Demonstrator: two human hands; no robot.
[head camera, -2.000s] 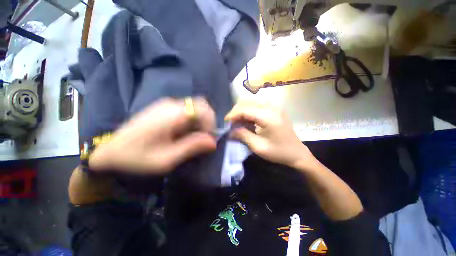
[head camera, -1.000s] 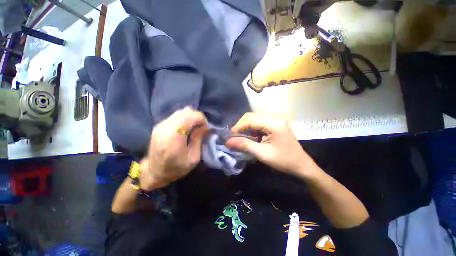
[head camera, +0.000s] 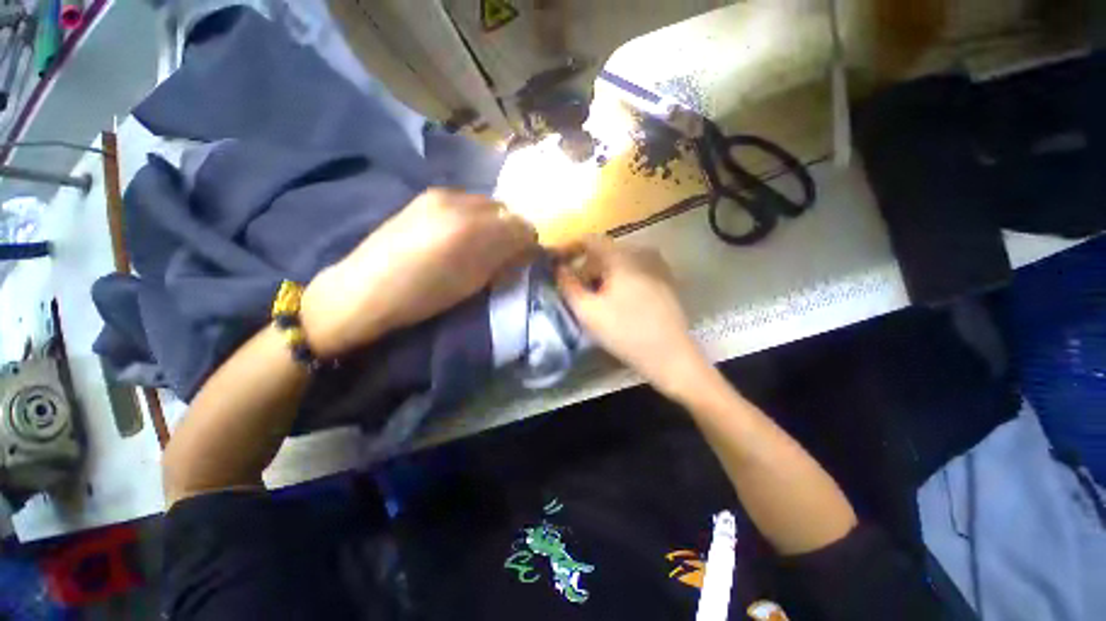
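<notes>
My left hand (head camera: 425, 261) and my right hand (head camera: 625, 303) pinch a small bunch of the garment between them, near the lit needle area of the sewing machine (head camera: 425, 49). The dark slate-grey shell fabric (head camera: 267, 182) lies heaped on the table to the left and under my left forearm. The pale, shiny lining (head camera: 530, 328) hangs in folds below my fingertips, over the table's front edge. The exact edge between the fingers is blurred and partly hidden by them.
Scissors with black loop handles (head camera: 758, 194) lie right of the needle on the machine bed. A printed ruler (head camera: 788, 309) runs along the front table edge (head camera: 606, 391). Grey-green round metal (head camera: 36, 412) is at far left. A blue basket (head camera: 1067, 364) and pale grey cloth (head camera: 1007, 522) are at right.
Both hands have moved forward with the pinched cloth, from near my body to close by the needle. The view has turned, and the shell fabric is heaped further left.
</notes>
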